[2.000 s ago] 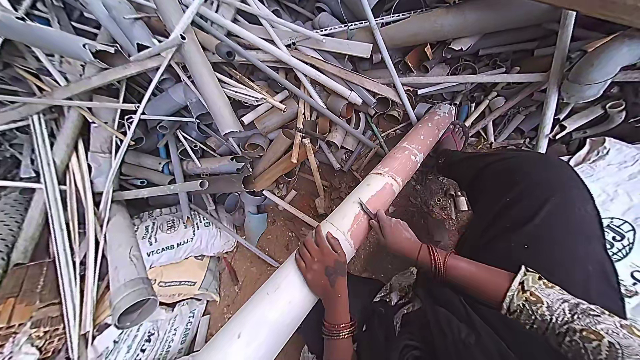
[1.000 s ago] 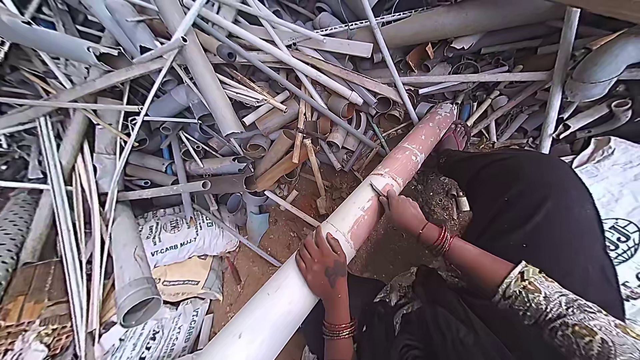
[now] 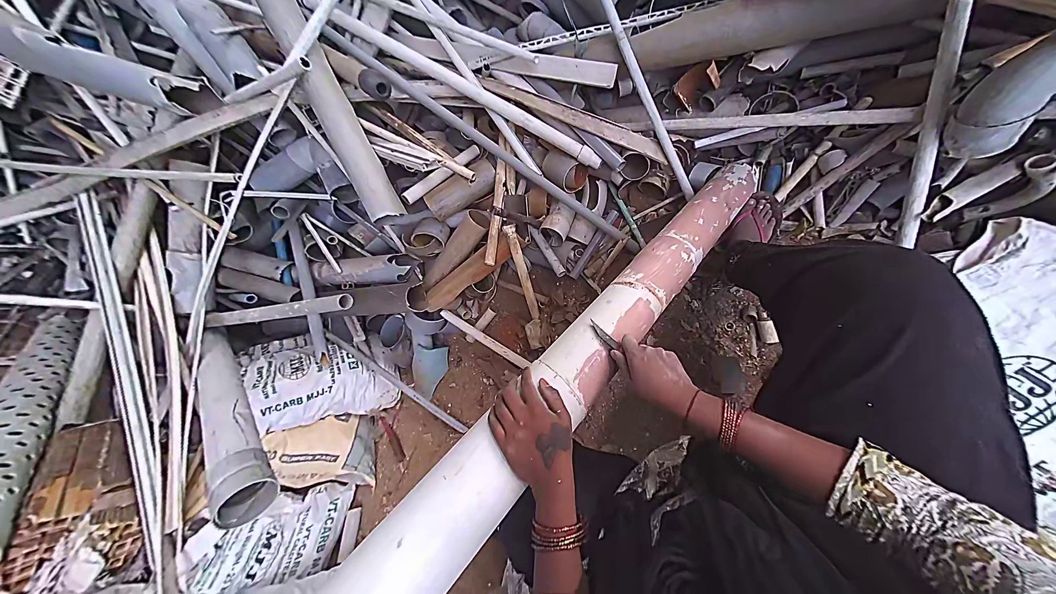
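Note:
A long plastic pipe (image 3: 462,487) slants from the bottom edge up to the right, near my sandaled foot (image 3: 755,219). Its near part is white; the far part carries a patchy reddish-pink coating with pale bare spots. My left hand (image 3: 535,429) lies over the white part with its fingers spread and the palm against the pipe. In my right hand (image 3: 656,379) is a small knife (image 3: 605,336), its blade at the pipe's surface by the edge of the pink patch. The knife's handle is hidden in my fingers.
A large heap of scrap plastic pipes (image 3: 355,140) fills the back and left. Printed sacks (image 3: 318,388) lie at the left beside a wide grey pipe (image 3: 235,445). Another white sack (image 3: 1011,289) is at the right. Bare soil (image 3: 421,462) shows beside the pipe.
My right hand with the knife has moved down along the pipe toward my left hand since one second ago. My left hand stays in place on the pipe.

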